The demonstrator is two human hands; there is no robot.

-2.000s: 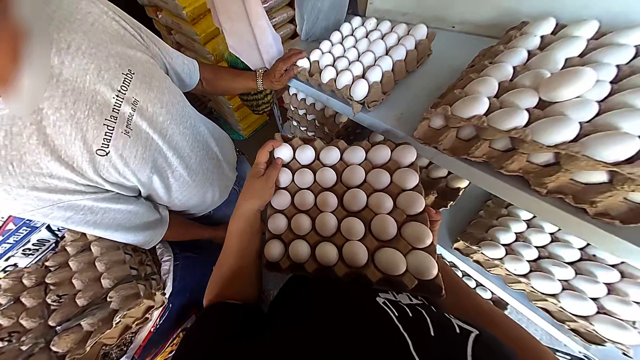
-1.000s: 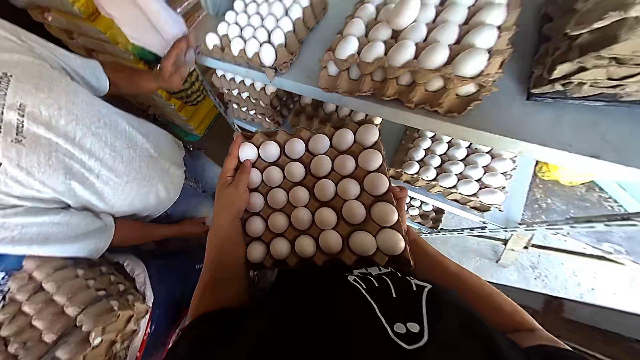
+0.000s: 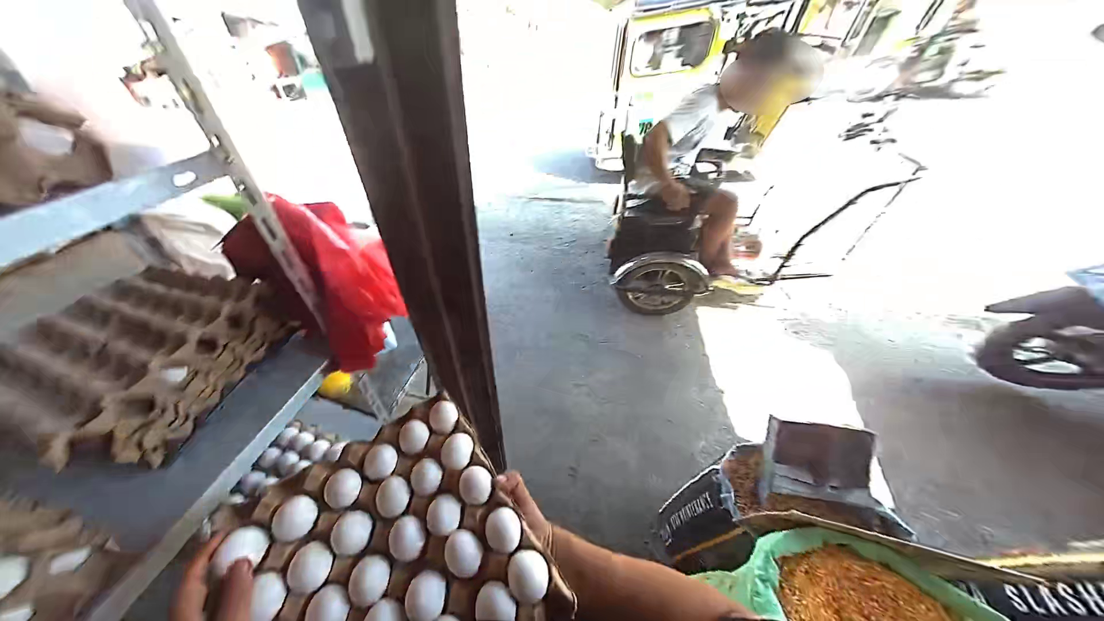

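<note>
A brown pulp egg tray (image 3: 388, 461), filled with white eggs (image 3: 405, 536), is held in front of me at the bottom. My left hand (image 3: 216, 582) grips its left edge at the lower left, with fingers by an egg in the corner. On the far right edge of the tray, my right hand (image 3: 522, 500) is closed around the rim. The tray's lower part is cut off by the frame.
A metal shelf (image 3: 216, 466) on the left holds stacked pulp trays (image 3: 138, 362). A red plastic bag (image 3: 345, 276) hangs by a dark post (image 3: 423, 190). Open sacks of grain (image 3: 854, 578) stand lower right. Beyond, a person (image 3: 690, 147) sits on a wheeled vehicle (image 3: 660, 276).
The view has swung far to the right, from the egg shelves toward the street. Both hands still hold the filled tray. The person in the grey shirt is out of view.
</note>
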